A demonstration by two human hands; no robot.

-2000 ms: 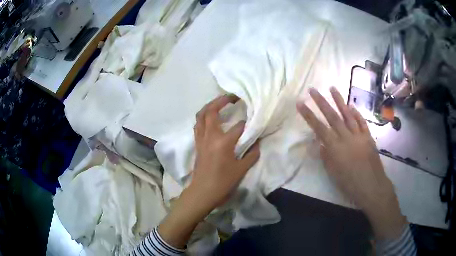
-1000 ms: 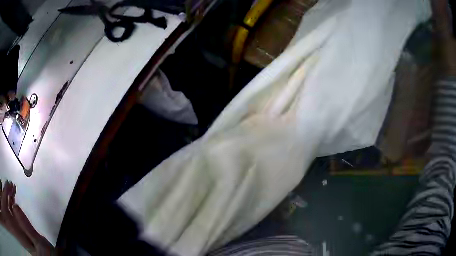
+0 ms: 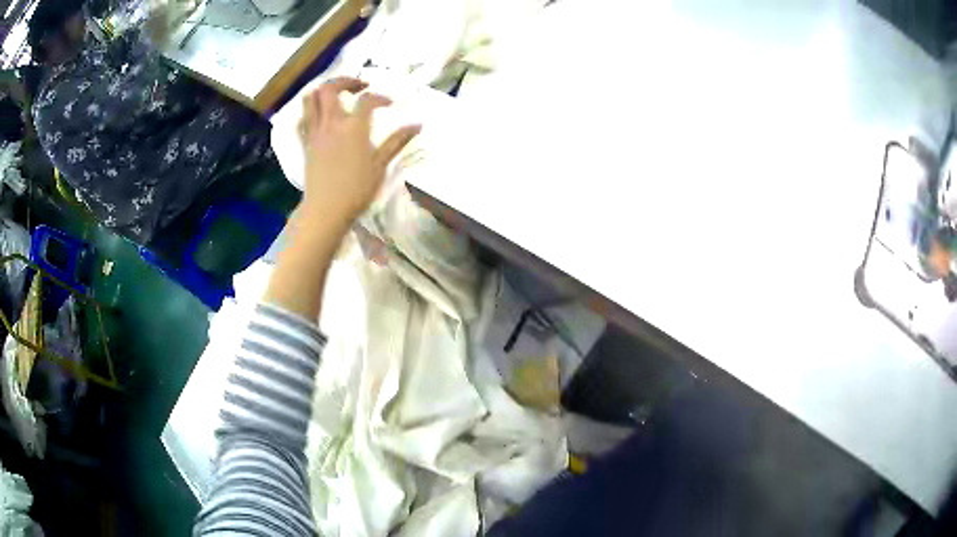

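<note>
My left hand (image 3: 352, 147) rests on cream fabric at the left edge of the white table (image 3: 651, 157). Its fingers are spread and bent over the cloth; whether they pinch it cannot be told. Cream fabric (image 3: 409, 388) hangs in folds from there and lies heaped below the table edge. More cream fabric (image 3: 420, 37) lies beyond my hand at the back. My right hand is not in view.
The sewing machine's needle area with an orange block (image 3: 937, 257) is at the far right. A person in dark patterned clothing (image 3: 136, 136) sits at upper left beside a blue stool (image 3: 226, 246). Another table (image 3: 236, 63) stands behind. A tan piece (image 3: 536, 381) lies below the table edge.
The view swung right and then back left. The large white garment on the table, later held out at the right, is out of sight. My left hand is now at the table's left edge; my right hand left view.
</note>
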